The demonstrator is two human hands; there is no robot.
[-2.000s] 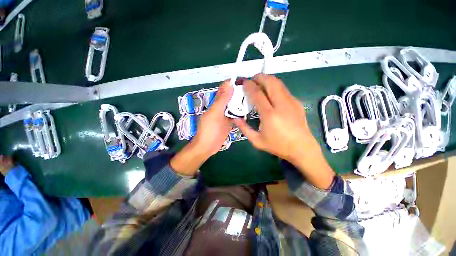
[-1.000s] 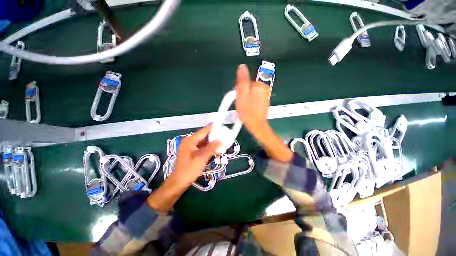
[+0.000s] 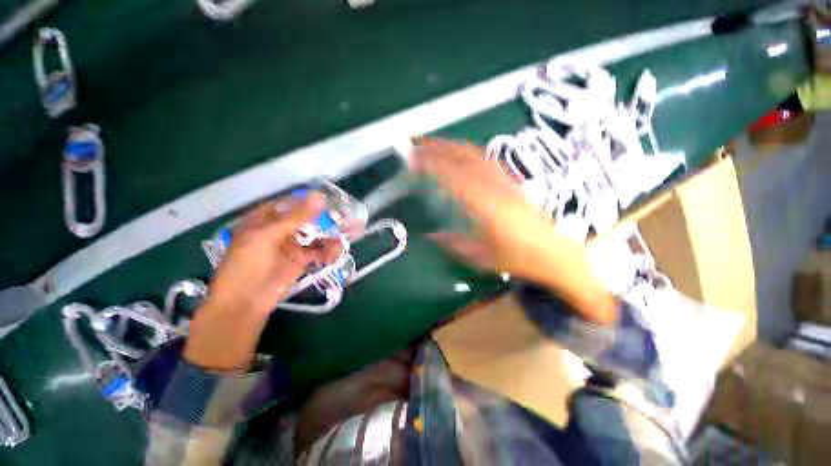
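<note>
My left hand (image 3: 260, 264) is over the middle group of white loop-handled units with blue parts, its fingers closed around the hub end of one unit (image 3: 323, 221). A blurred pale loop reaches from there towards my right fingertips. My right hand (image 3: 492, 205) is blurred, with thumb and fingers apart; no firm grip shows. Another loop (image 3: 398, 238) sticks out right of my left hand. White units without visible blue (image 3: 583, 146) are piled at the right.
The divider rail (image 3: 228, 193) crosses behind my hands. Units with blue parts lie beyond it (image 3: 84, 177) and at lower left (image 3: 114, 382). An open carton (image 3: 720, 237) with white units and a pale liner (image 3: 683, 337) is at lower right. More boxes (image 3: 774, 391) stand beyond.
The view has turned right. My left hand has moved from the bare white unit to the middle group. My right hand has moved right of it and opened. The hanging cable has left view.
</note>
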